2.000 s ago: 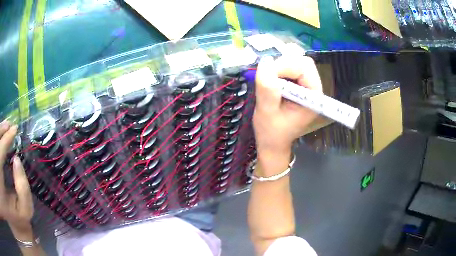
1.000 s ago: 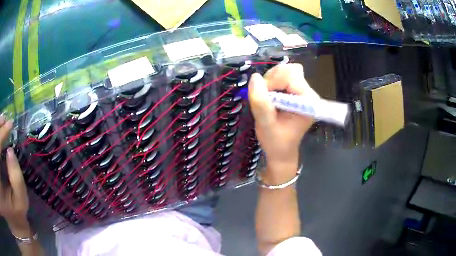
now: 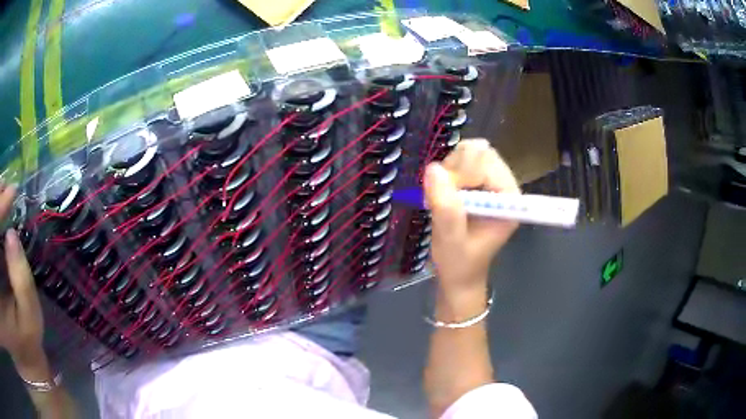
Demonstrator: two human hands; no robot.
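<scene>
A clear blister tray (image 3: 245,57) lies tilted towards my body, with columns of small black-and-silver wired components (image 3: 316,180) and thin red lead wires (image 3: 260,155) across them. My right hand (image 3: 470,204) is shut on a white paint marker (image 3: 532,208). Its blue-violet tip points left at the second column from the right, about midway down; whether it touches a component is unclear. My left hand (image 3: 18,286) is at the tray's left edge, partly cut off by the picture's edge. Its fingers are at the edge, but the grip is unclear.
White paper labels (image 3: 306,56) lie along the tray's far edge. The green bench (image 3: 147,41) with yellow tape lines is beyond. Cardboard sheets (image 3: 278,8) lie at the back. Stacked trays with cardboard (image 3: 642,172) stand lower right. A green arrow sign (image 3: 611,268) is on the grey floor.
My right hand and the marker have moved down along the tray's right-hand columns, towards my body. The view has shifted slightly, so the bench and tray sit higher. My left hand stays at the left edge.
</scene>
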